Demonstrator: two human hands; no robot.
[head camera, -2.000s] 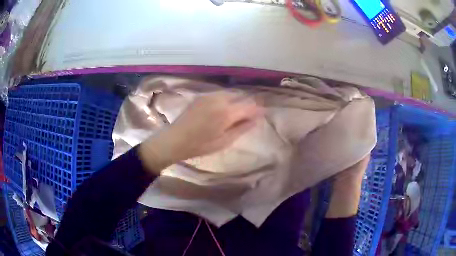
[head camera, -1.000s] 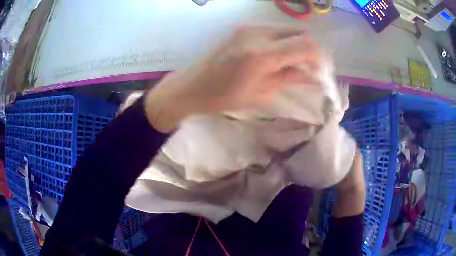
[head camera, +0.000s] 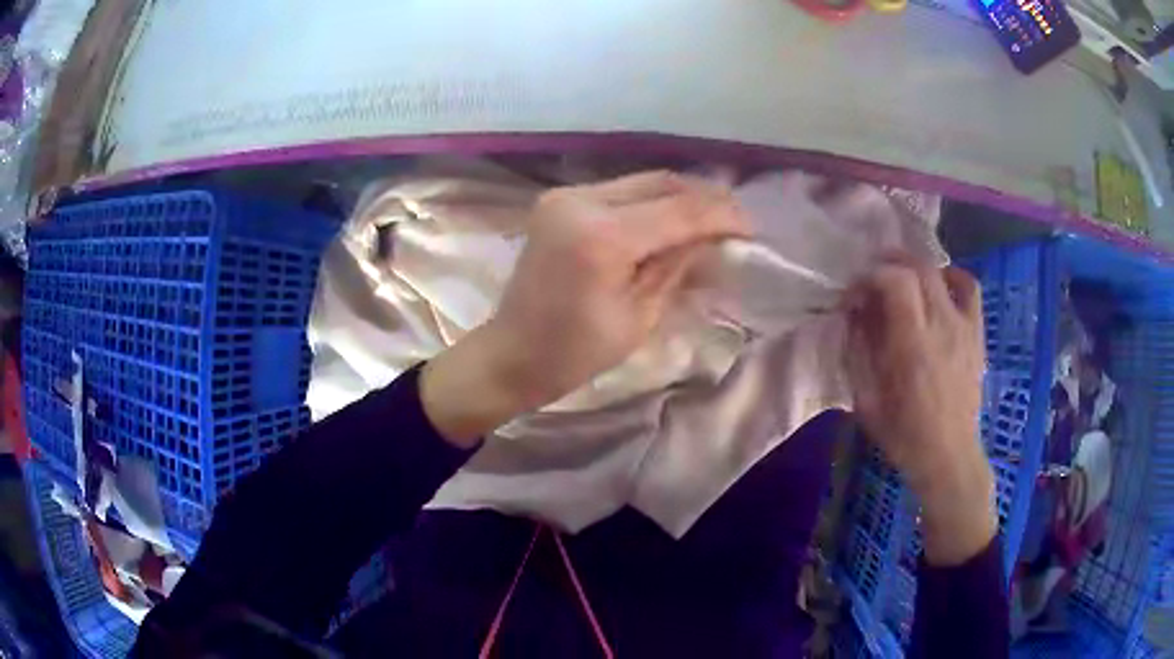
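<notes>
A large, soft, pale pink-beige garment piece (head camera: 579, 438) lies crumpled on my lap, below the table edge. My left hand (head camera: 605, 283) is over its upper middle, fingers curled and pinching the cloth; the fingertips are partly blurred. My right hand (head camera: 914, 348) is at the cloth's right side, fingers bent down on it and gripping its edge. A folded, slightly sheer stretch of cloth runs between the two hands. The cloth right under the fingers is hidden.
A white table (head camera: 515, 77) with a pink-purple edge crosses the top. Red-handled scissors (head camera: 830, 5) and a dark lit device (head camera: 1030, 28) lie on it. Blue mesh crates stand left (head camera: 122, 348) and right (head camera: 1107, 309), with scraps (head camera: 1075, 451) inside. A yellow pad (head camera: 1120, 193) is far right.
My left hand has come down from over the table to the lap with the cloth. My right hand has come up from under the cloth's right side and now shows on top.
</notes>
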